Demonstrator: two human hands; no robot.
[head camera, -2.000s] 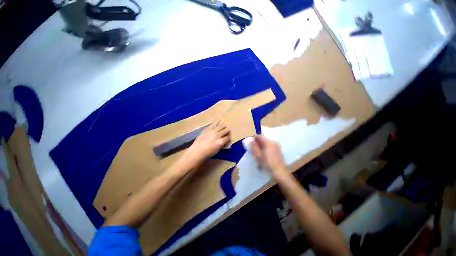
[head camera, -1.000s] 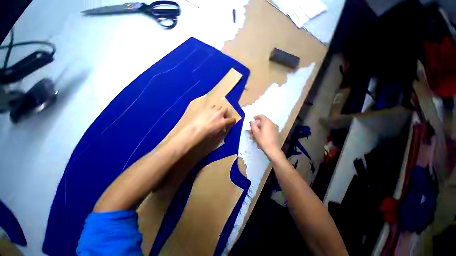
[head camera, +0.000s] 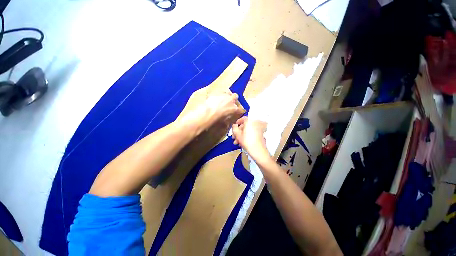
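A large royal-blue cloth (head camera: 120, 95) with thin white lines lies on the table. A tan card template with a narrow tab (head camera: 234, 71) lies on it; a second card template (head camera: 212, 200) lies nearer me. My left hand (head camera: 220, 107) presses on the tabbed card near its right end, fingers bent, holding nothing that I can see. My right hand (head camera: 250, 135) is at that card's right edge, close to my left fingers. Its fingertips are pinched on a small white piece, seemingly tailor's chalk (head camera: 230, 132). A dark grey bar (head camera: 159, 179) is mostly hidden under my left forearm.
A short dark block (head camera: 292, 46) lies on brown underlay paper (head camera: 265, 35) beyond the cloth. A dark machine part with a cord (head camera: 27, 85) stands at the left. The scissors' handle (head camera: 164, 4) is cut off at the top. Shelves with fabric scraps (head camera: 370, 165) are at the right.
My right hand has moved left from over the white tabletop to the card's edge, beside my left hand. My left hand stays on the card. The camera view has shifted a little.
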